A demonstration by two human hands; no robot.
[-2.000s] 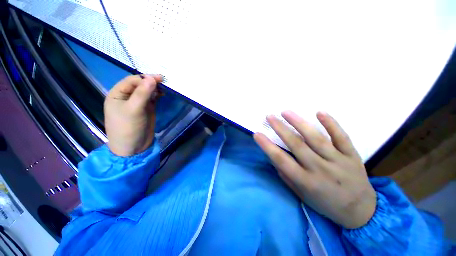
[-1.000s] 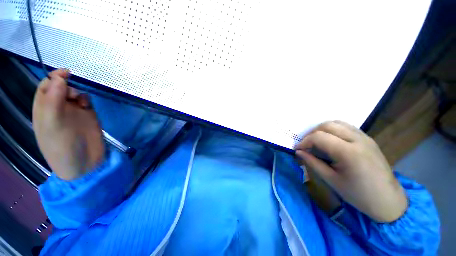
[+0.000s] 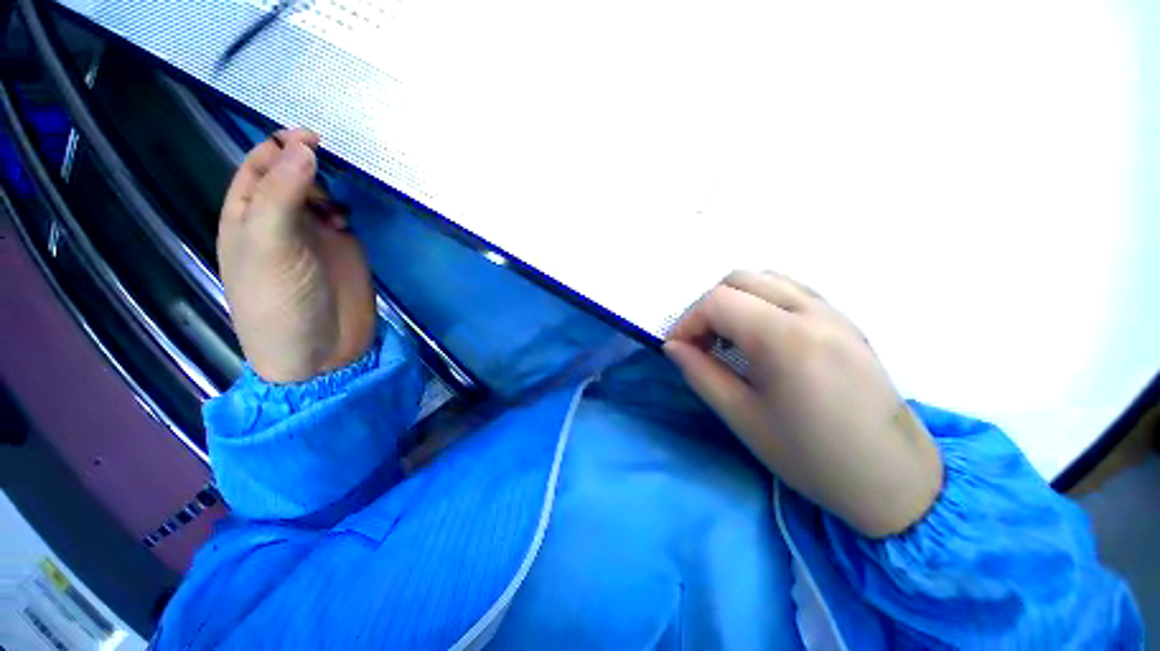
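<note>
The large white backlight panel (image 3: 890, 153) fills the upper view, glaring, with fine dots near its left part and a thin black rim (image 3: 509, 261). My left hand (image 3: 295, 248) has thumb and fingertips closed at the rim on the left; whether the dark strip is between them cannot be told. My right hand (image 3: 808, 394) pinches the rim at the near edge, right of centre, fingers curled over it. A blurred thin dark strip (image 3: 255, 34) lies over the dotted face at the upper left.
Metal conveyor rollers (image 3: 153, 274) run at the left, beside a reddish-brown surface (image 3: 96, 369). A blue band shows below the panel edge. A white labelled thing (image 3: 57, 598) is at the lower left. My blue smock is close below the panel.
The view has shifted and turned. The dark strip, which ran down to my left fingers, now shows only as a short blurred piece away from them. My right hand still pinches the edge.
</note>
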